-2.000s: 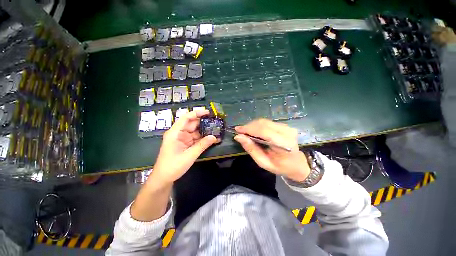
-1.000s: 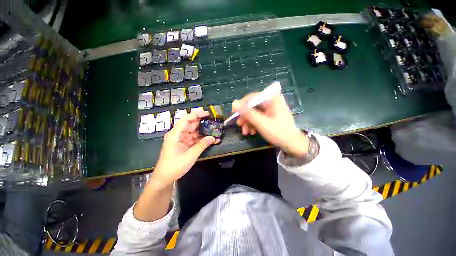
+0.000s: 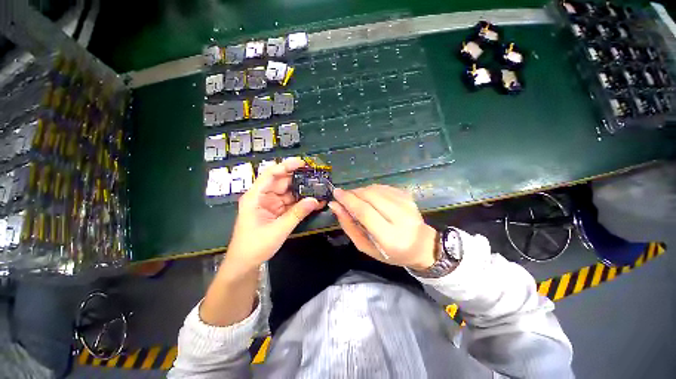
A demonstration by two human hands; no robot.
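My left hand [image 3: 268, 207] holds a black device housing [image 3: 312, 186] between thumb and fingers above the bench's front edge. A yellow tab [image 3: 317, 163] stands out at the housing's upper side. My right hand [image 3: 382, 222] holds thin metal tweezers [image 3: 375, 245], with the tip end at the housing's right side; the exact contact is hidden by the fingers. Beyond the hands lies a clear component tray [image 3: 385, 111], its left part holding rows of silver-grey batteries [image 3: 263, 138], some with yellow edges.
Several black housings [image 3: 480, 76] lie right of the tray. A housing tray [image 3: 623, 74] is at the far right. Stacked blister trays [image 3: 70, 163] stand at the far left. A pale metal strip [image 3: 167, 69] runs behind the tray. A worker's sleeve [image 3: 641, 196] shows at the right edge.
The white-looking tool raised in my right hand one second ago is now low, and that hand has come down to the housing's right. The yellow tab now leans flatter.
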